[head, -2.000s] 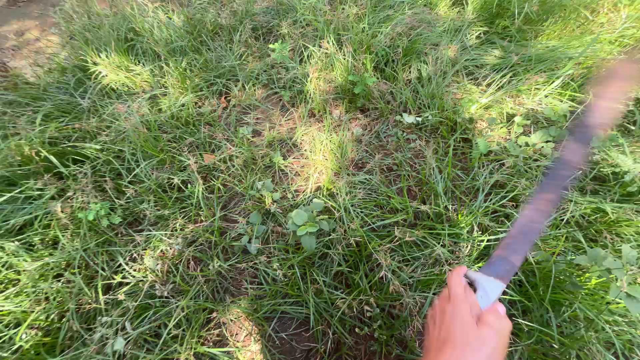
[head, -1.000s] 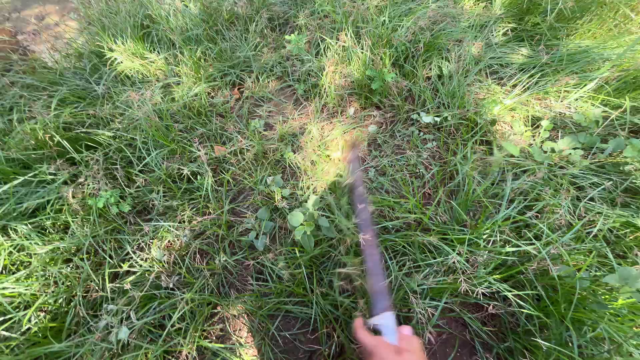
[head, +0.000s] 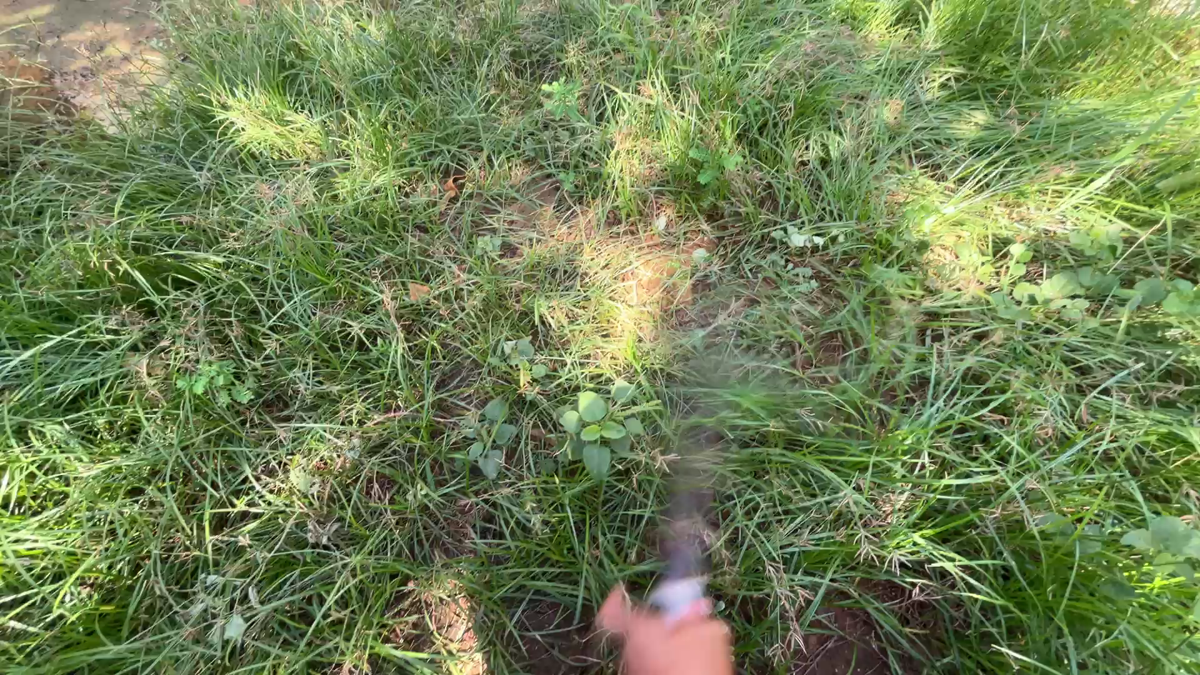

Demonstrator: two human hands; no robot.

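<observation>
At the bottom of the head view, right of centre, my right hand (head: 667, 639) is closed around the pale handle of a long dark blade, perhaps a machete (head: 687, 530). Both are blurred by motion. The blade points away from me into the grass, and its far end is lost in blur among grass blades (head: 759, 398). Just left of the blade grows a small broad-leaved plant (head: 596, 431), with a duller leafy plant (head: 490, 436) beside it. My left hand is out of view.
Thick green grass (head: 206, 309) surrounds the blade on both sides. Short, thin growth and a sunlit soil patch (head: 656, 277) lie ahead. Bare ground (head: 84, 47) shows at the upper left, low round-leaved plants (head: 1059, 286) at the right, and dark soil (head: 844, 642) near the bottom.
Two seconds ago the blade slanted up to the right; it then swung left to point nearly straight ahead. Now it lies low in the grass, with my right hand still around the handle.
</observation>
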